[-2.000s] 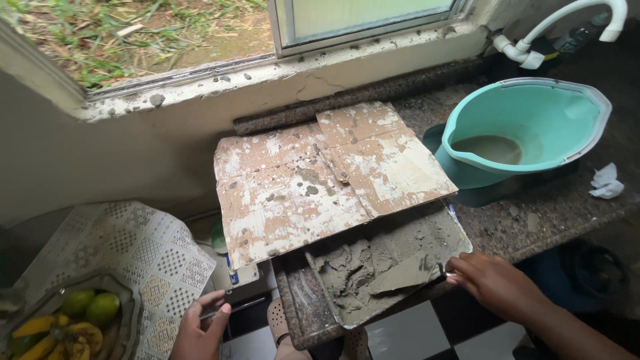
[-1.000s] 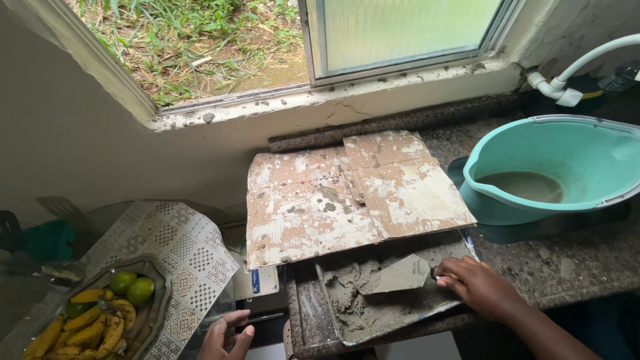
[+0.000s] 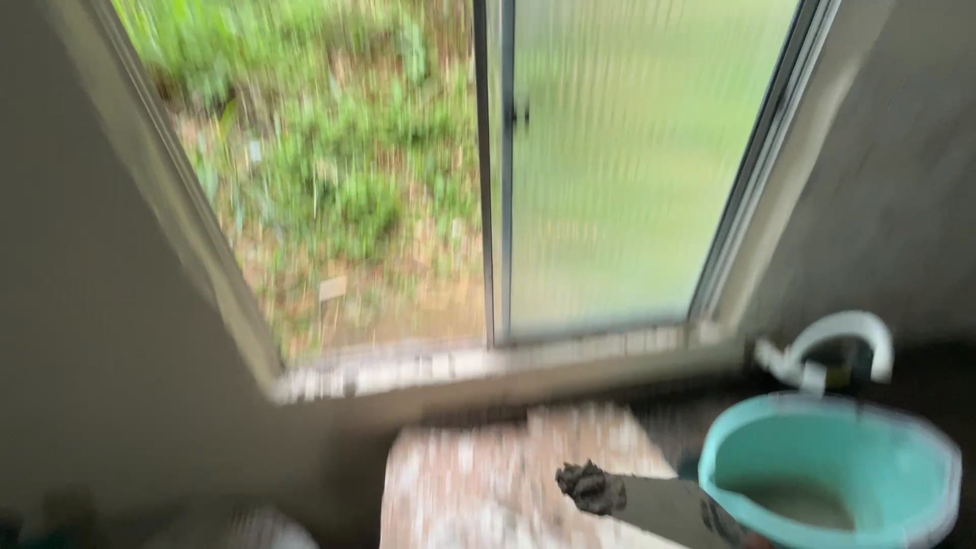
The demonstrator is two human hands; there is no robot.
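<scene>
A trowel (image 3: 663, 507) is raised above the spattered cardboard (image 3: 465, 488), its blade pointing left with a lump of grey mortar (image 3: 591, 488) at the tip. Only a sliver of my right hand (image 3: 756, 540) shows at the bottom edge, at the trowel's handle end; the handle itself is out of view. My left hand is outside the frame. Just right of the trowel stands a turquoise plastic tub (image 3: 900, 488) with murky water in its bottom.
Behind the cardboard is a window sill (image 3: 427, 370) with crumbs of mortar, below a sliding window with a ribbed glass pane (image 3: 625, 175). A white curved faucet (image 3: 846, 328) rises behind the tub. Bare wall (image 3: 114, 305) fills the left. The picture is blurred.
The view has tilted up to the window. The trowel has risen from the mortar tray and now carries a lump over the cardboard. My left hand has left the view.
</scene>
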